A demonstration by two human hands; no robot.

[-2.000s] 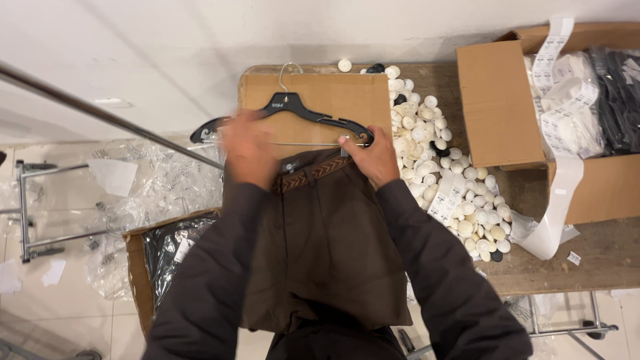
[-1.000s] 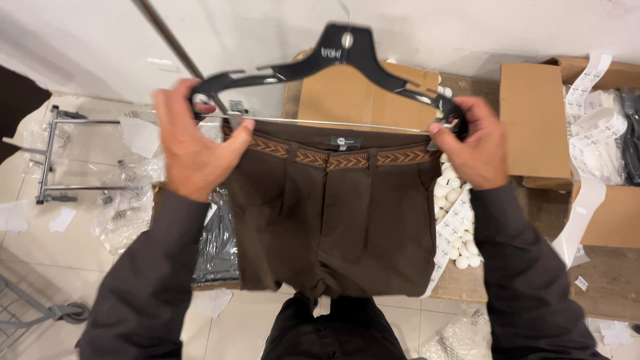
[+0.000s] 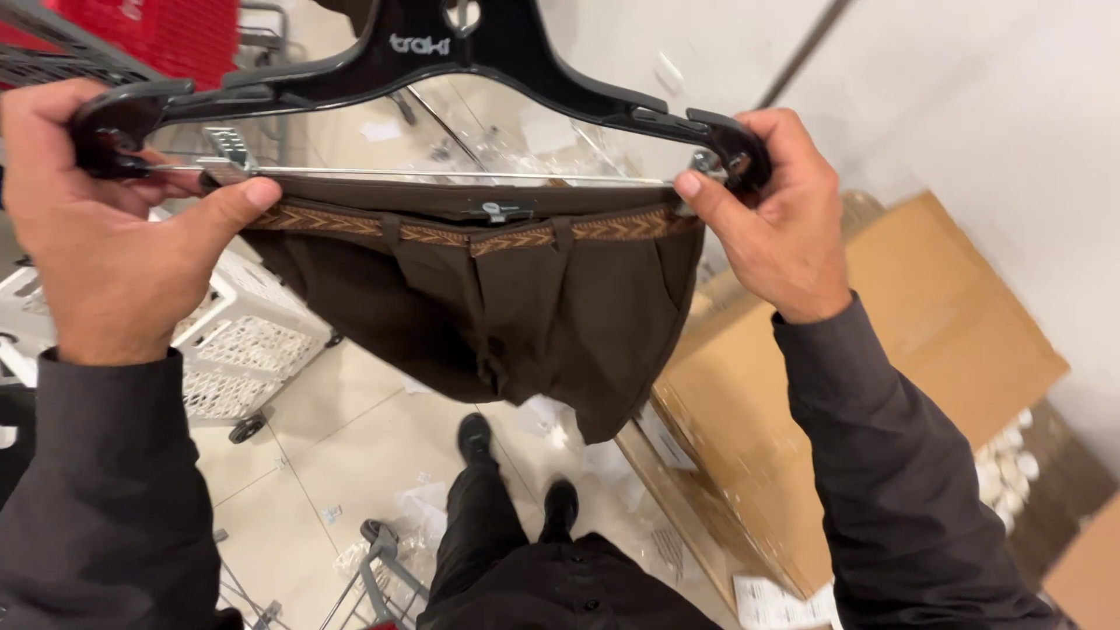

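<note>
Dark brown trousers (image 3: 525,306) with a patterned woven belt (image 3: 525,234) hang by the waistband from a black plastic clip hanger (image 3: 455,66). My left hand (image 3: 122,227) grips the hanger's left end, its thumb on the waistband corner by a metal clip (image 3: 226,153). At the other end, my right hand (image 3: 779,214) holds the hanger, with its thumb near the right clip. A thin metal bar (image 3: 437,174) runs between the clips above the waistband. The hanger's hook is out of the frame.
Cardboard boxes (image 3: 866,350) lie at the right beside a pile of white round pieces (image 3: 1006,468). A white wheeled basket (image 3: 236,341) stands at the left, below a red cart (image 3: 144,39). Plastic wrap and paper scraps litter the tiled floor (image 3: 324,472). A cart's grey wheel frame shows at the bottom.
The view has swung left toward the baskets. Both hands have moved with the trousers and hanger away from the table with the white pieces, where they were two seconds ago.
</note>
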